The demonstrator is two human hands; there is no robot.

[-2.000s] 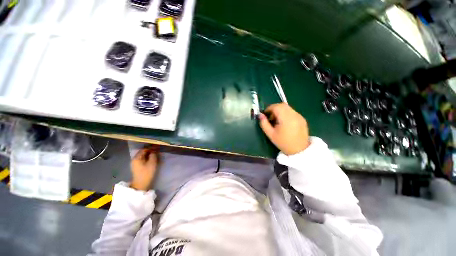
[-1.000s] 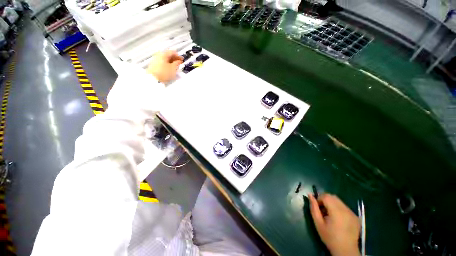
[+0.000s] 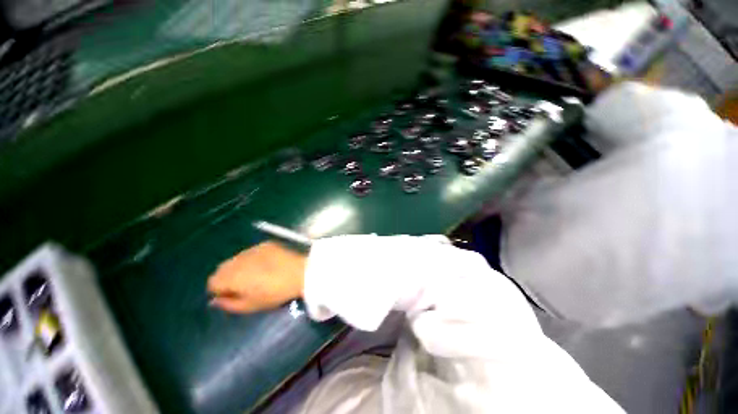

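My right hand [image 3: 257,279] is over the green mat [image 3: 174,323], with the back of the hand up and the fingers curled down. Whether it holds anything is hidden and blurred. The tweezers [image 3: 279,232] lie on the mat just beyond the hand, partly covered by my sleeve. A small shiny thing [image 3: 295,309] shows beside my wrist. The white parts tray [image 3: 109,348] is cut off at the lower left, with black units in its pockets and one yellow battery [image 3: 50,330]. My left hand is out of the picture.
Many glossy black housings [image 3: 413,152] lie spread on the mat at the upper middle. A green raised panel [image 3: 202,121] runs along the back. Another person in a white smock [image 3: 623,210] is at the right. A pile of coloured things [image 3: 526,40] is at the top right.
The view has swung to the right. My left hand, last seen at the far end of the tray, has left the picture. My right hand is still low over the mat near the tweezers.
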